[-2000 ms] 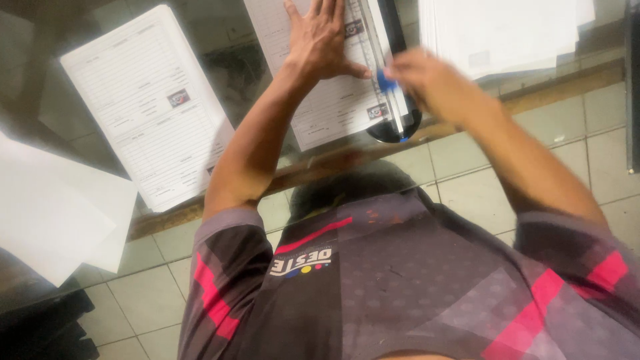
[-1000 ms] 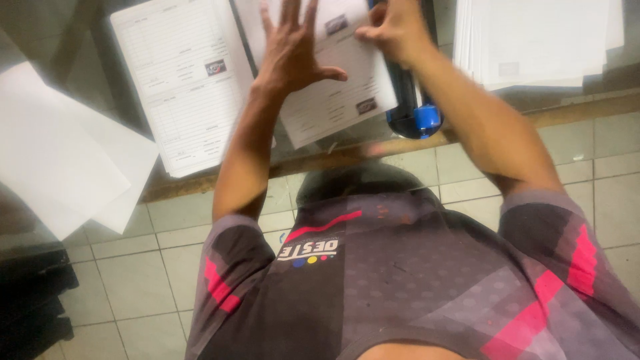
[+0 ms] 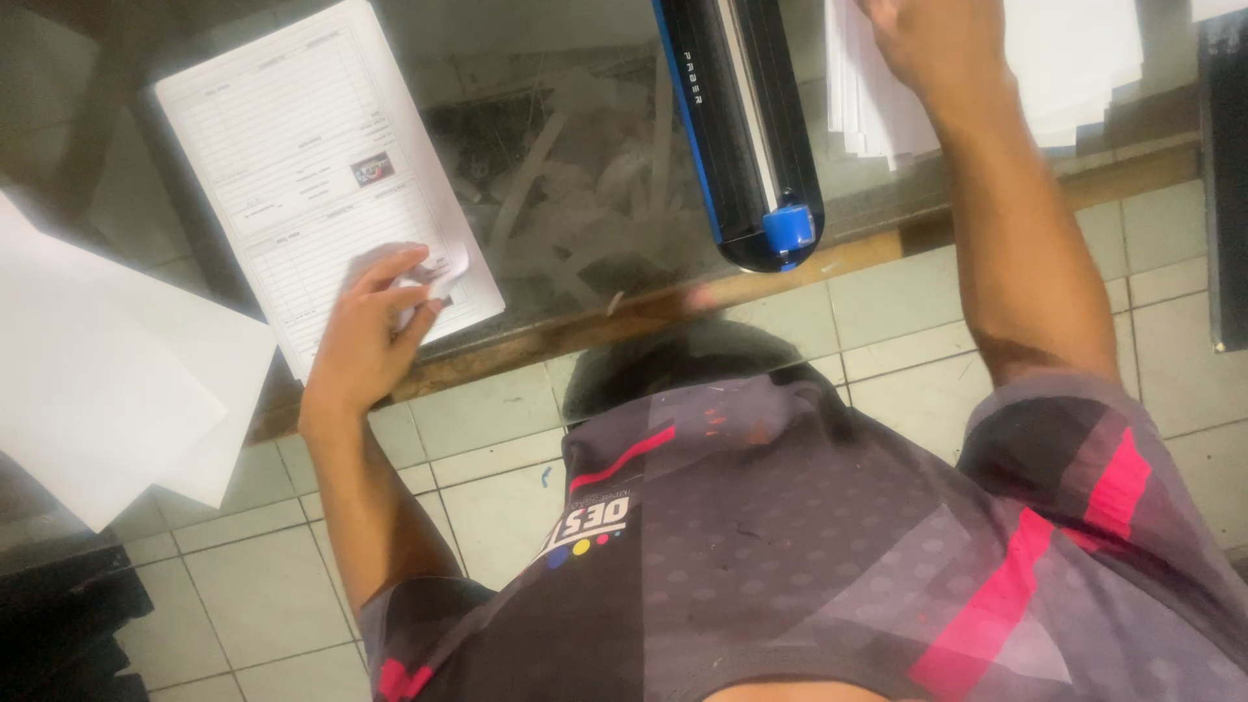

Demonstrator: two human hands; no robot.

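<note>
My left hand [image 3: 375,322] rests over the near corner of a stack of printed forms [image 3: 292,127], its thumb and fingers pinching a curled corner of the top sheet. At the top right, my right hand [image 3: 926,39] is on or just above a stack of white paper sheets [image 3: 1072,68]; its fingertips are cut off by the frame edge, so its grip is hidden. Between the hands lies a black and blue rotary paper trimmer [image 3: 717,127], with its blue sliding cutter head [image 3: 789,228] at the near end. Neither hand touches the trimmer.
Loose blank white sheets [image 3: 107,361] overhang the table's near edge at the left. Paper offcuts [image 3: 575,166] show at or beneath the glass tabletop. A wooden table edge [image 3: 546,341] runs across the near side. Black objects [image 3: 68,624] stand at the lower left, and a dark panel [image 3: 1228,185] at the right.
My left hand has moved left from the sheet by the trimmer to the stack of forms. My right hand has left the trimmer for the white stack at right. The sheet beside the trimmer is gone.
</note>
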